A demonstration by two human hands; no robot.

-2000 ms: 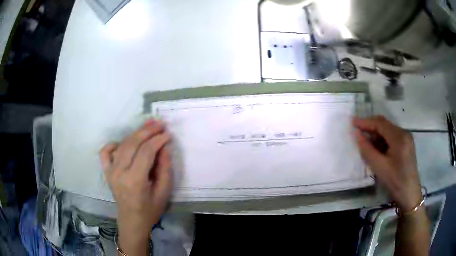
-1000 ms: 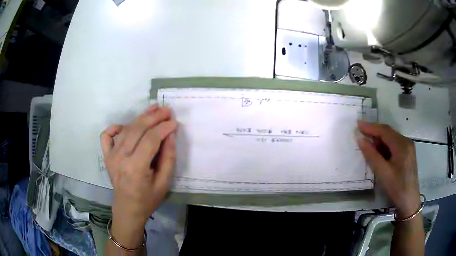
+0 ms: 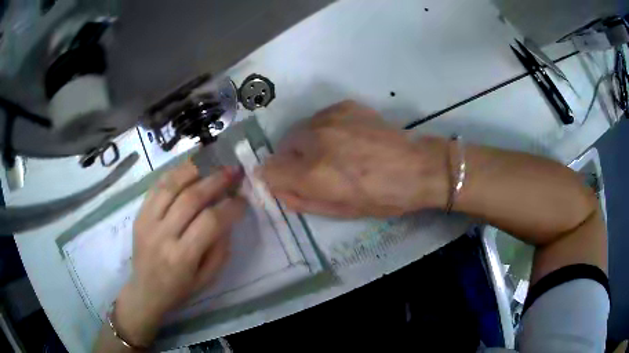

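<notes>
The green fabric panel point(image 3: 318, 267) lies turned at a slant on the table, showing as a border around the white marked piece point(image 3: 246, 265). Its upper right corner is beside the presser foot point(image 3: 205, 132) under the machine head point(image 3: 138, 41). My left hand point(image 3: 190, 238) lies on the piece, fingertips near that corner. My right hand point(image 3: 345, 162) is at the panel's right edge, fingertips by a small white strip point(image 3: 246, 153). Its fingertips are blurred, and I cannot tell whether they grip anything.
A round metal disc point(image 3: 256, 92) lies right of the foot. Black snips point(image 3: 547, 86) lie at the upper right. A printed ruler scale point(image 3: 369, 245) runs along the front edge. A white basket point(image 3: 494, 249) stands below the table at the right. A curved grey lever point(image 3: 72, 195) hangs at the left.
The view has swung to the right. The panel with the white piece has turned and moved up to the presser foot. My hands have come close together at its upper right corner.
</notes>
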